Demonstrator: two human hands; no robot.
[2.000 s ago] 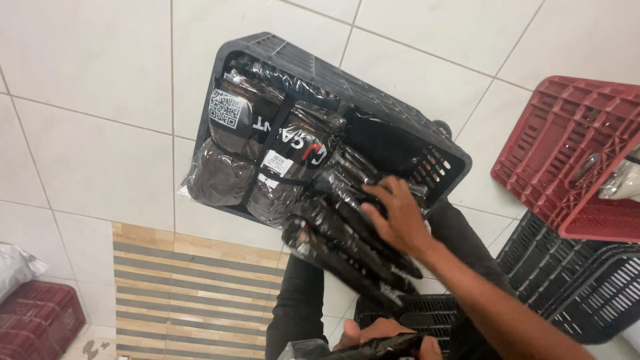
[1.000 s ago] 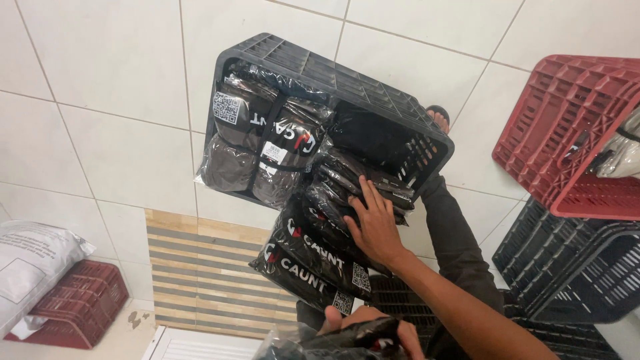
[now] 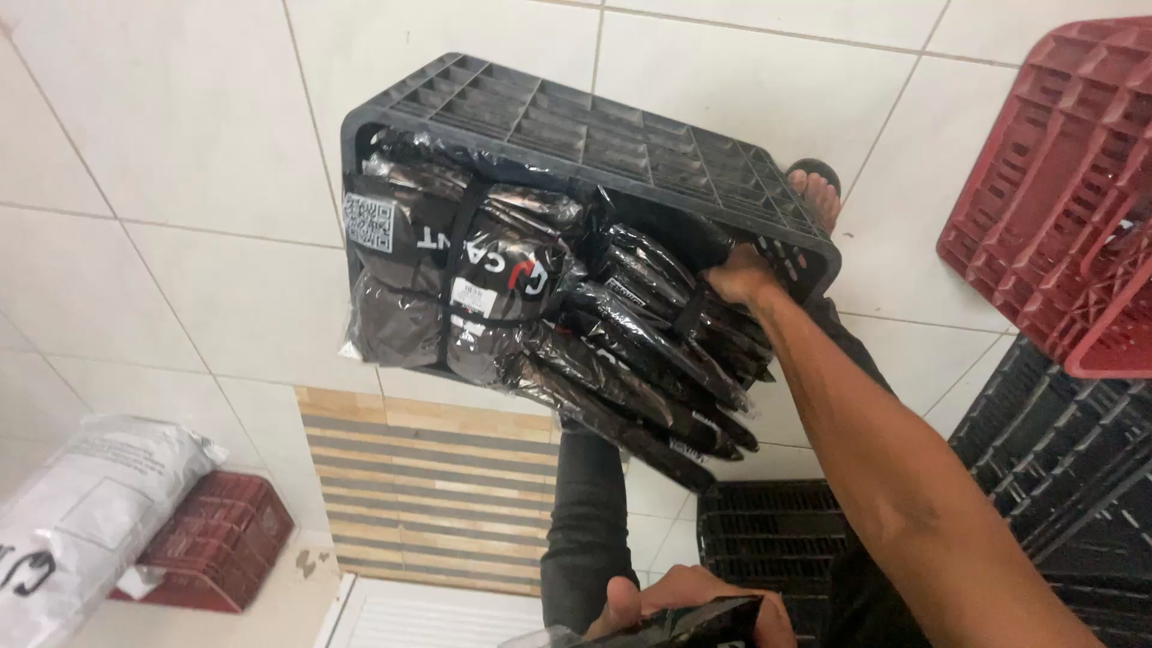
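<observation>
A black plastic crate (image 3: 576,126) holds plastic-wrapped packages. Strapped grey and black garment packs (image 3: 405,279) fill its left part. Beside them, several slim black packages (image 3: 639,369) lean in a row, their ends sticking out over the near rim. My right hand (image 3: 742,274) reaches inside the crate's right end, by the far side of the black packages; its fingers are hidden, so its grip cannot be seen. My left hand (image 3: 688,594), at the bottom edge, grips a black plastic-wrapped package (image 3: 711,621), partly out of frame.
Red crates stand at the right (image 3: 1035,198) and lower left (image 3: 216,540), with a large white plastic bag (image 3: 99,504) by the latter. Black crates (image 3: 1062,450) sit lower right, another (image 3: 765,540) near my left hand. Legs, a foot (image 3: 817,193) and a striped mat (image 3: 432,477) are below and around.
My right hand has moved from the top of the black packages to inside the crate's right end. The black packages that lay slanted outward one second ago now stand more on edge.
</observation>
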